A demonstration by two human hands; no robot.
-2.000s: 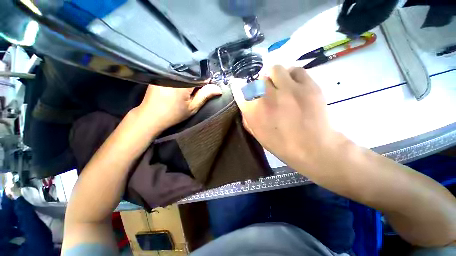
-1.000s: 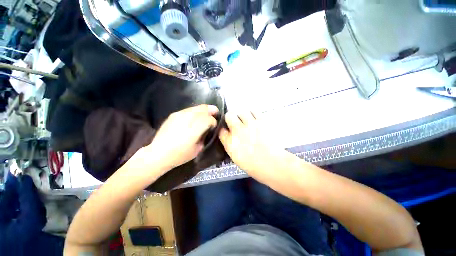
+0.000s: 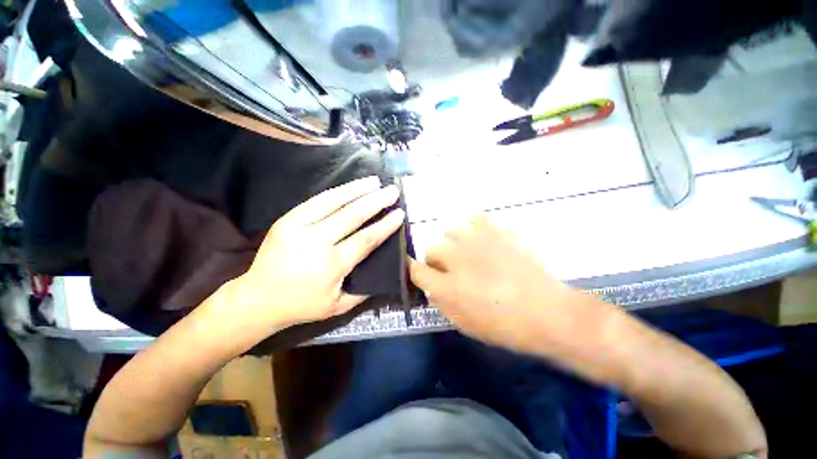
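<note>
The black garment body lies on the white table left of and below the needle area, with a brown panel bunched at its left. A narrow dark edge strip runs from the presser foot towards the table's front edge. My left hand lies flat on the dark fabric, fingers spread towards the strip. My right hand is at the strip's right side, slightly blurred, fingers curled with the tips at the fabric edge. Its fingertips are partly hidden, so the hold is unclear.
Thread snips lie on the table right of the needle. A long pale plate is farther right, and silver blades lie at the right edge. Dark cloth hangs behind the snips. A ruler tape runs along the front edge. A phone lies on cardboard below.
The fabric edge was curved between both hands a second ago and now lies straighter. My left hand has flattened over the fabric. My right hand has moved slightly down and right in the view.
</note>
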